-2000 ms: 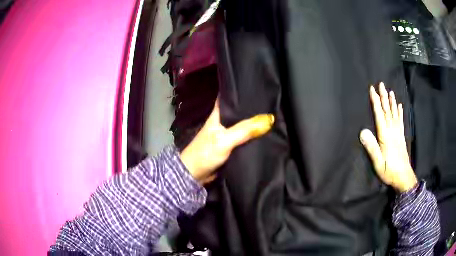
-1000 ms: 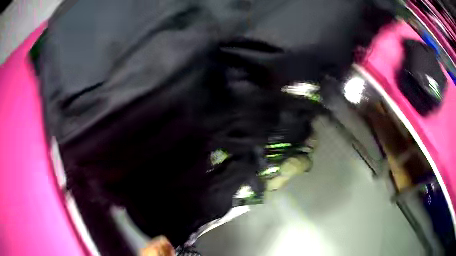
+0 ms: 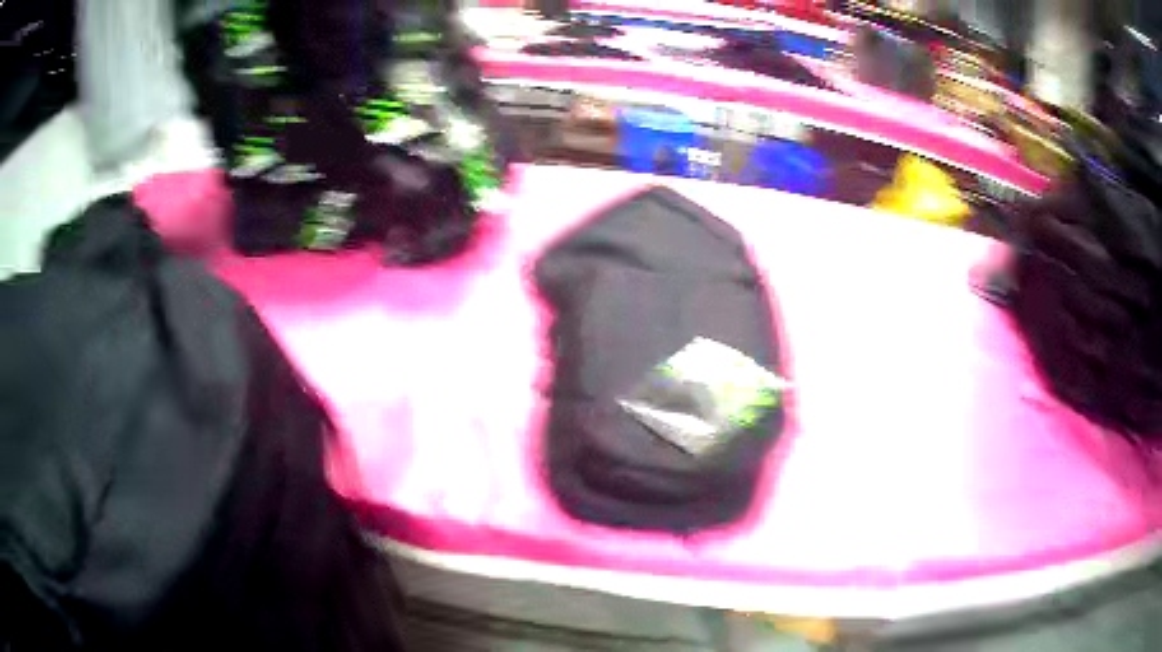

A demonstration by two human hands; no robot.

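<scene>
A single black backpack (image 3: 656,299) lies flat on the pink tabletop (image 3: 905,420), near its front edge. A shiny hang tag (image 3: 707,395) with some green lies on its lower right part. A larger dark backpack or pile (image 3: 140,408) fills the left side, partly cut off by the edge. Neither of my hands can be made out; only a small blurred orange-yellow patch shows at the bottom edge, and I cannot tell what it is. The picture is blurred.
Black bags with green-striped tags (image 3: 344,140) stand at the back left of the table. More black bags (image 3: 1096,306) are at the right. Behind are another pink table (image 3: 765,108), blue objects (image 3: 656,138) and a yellow object (image 3: 924,191). A pale column (image 3: 128,77) stands back left.
The view has swung from the dark backpack pile and grey surface to a pink table with one backpack on it. Both hands, on the pile two seconds ago, no longer show clearly.
</scene>
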